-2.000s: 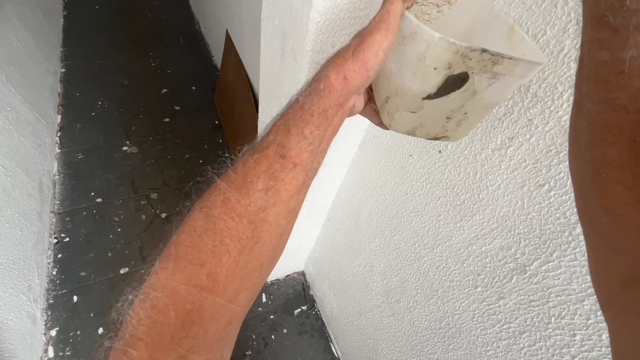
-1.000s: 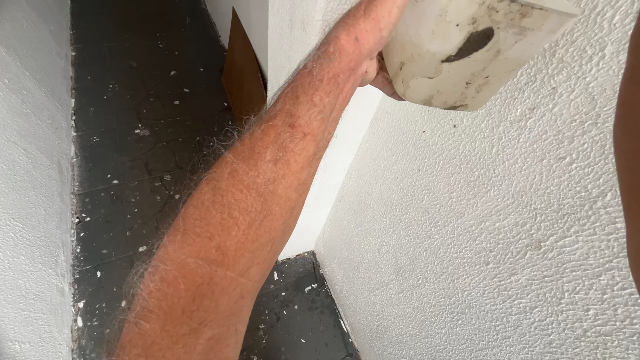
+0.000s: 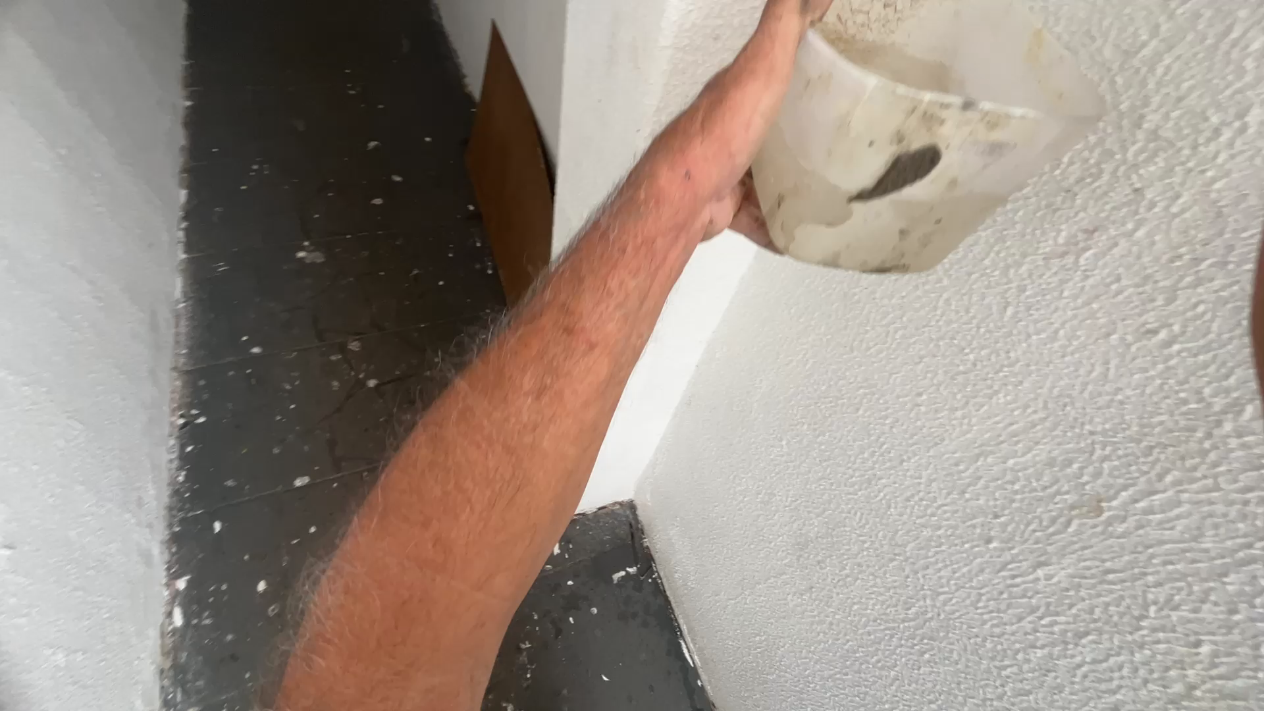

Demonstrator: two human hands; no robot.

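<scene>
My left hand grips a translucent whitish plastic container by its left side at the top of the view. Stains and one dark grey smear mark the container's outside, and pale residue coats the inside. It is held tilted in front of a white textured wall, its opening partly visible. The upper part of my left hand is cut off by the frame's top. Of my right arm only a thin dark sliver shows at the right edge; the right hand lies out of view.
A brown board leans against the white wall beyond the corner. The dark grey tiled floor is spotted with white flecks. Another white wall runs along the left side. Below my forearm, the floor meets the textured wall in a corner.
My right arm, broader in view two seconds ago, has shifted out toward the right edge. More of the container's inside shows than one second ago. My left hand keeps its hold.
</scene>
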